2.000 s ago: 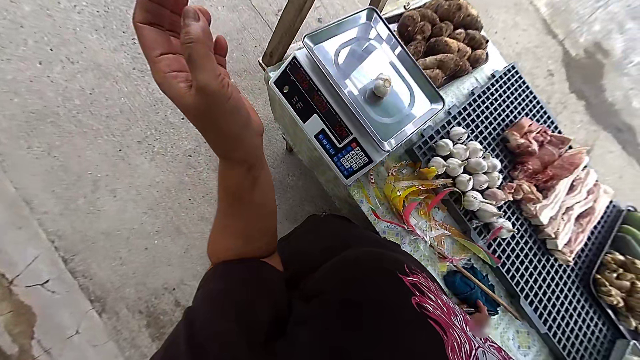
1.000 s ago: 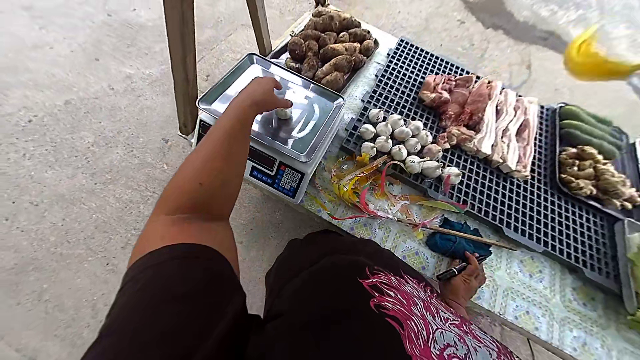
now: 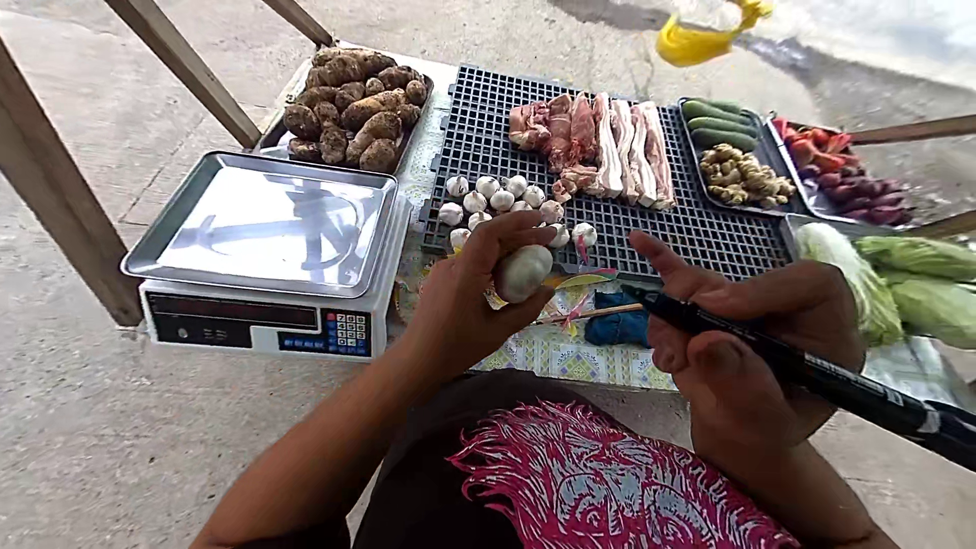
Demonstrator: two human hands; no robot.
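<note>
My left hand (image 3: 476,293) holds a garlic bulb (image 3: 524,273) between thumb and fingers, raised above the front of the table. In my right hand (image 3: 755,343) is a black marker pen (image 3: 808,366), its dark tip pointing left toward the bulb without touching it. More garlic bulbs (image 3: 502,200) lie beyond my left hand on a black plastic grid (image 3: 488,99). At the left stands a digital scale (image 3: 229,324) with a bare metal pan (image 3: 259,221). A blue cloth (image 3: 616,319) and a thin stick (image 3: 587,314) lie between my hands on the patterned tablecloth (image 3: 564,358).
Brown root crops (image 3: 354,107) fill a tray behind the scale. Raw meat strips (image 3: 610,149) lie on the grid. To the right are cucumbers (image 3: 717,126), ginger (image 3: 743,177), red vegetables (image 3: 846,171) and leafy cabbages (image 3: 915,290). Wooden posts (image 3: 69,183) rise at left; a yellow bag (image 3: 694,40) hangs above.
My left hand has taken the garlic bulb off the scale pan and moved right with it. My right hand has come up with the marker. The view has shifted.
</note>
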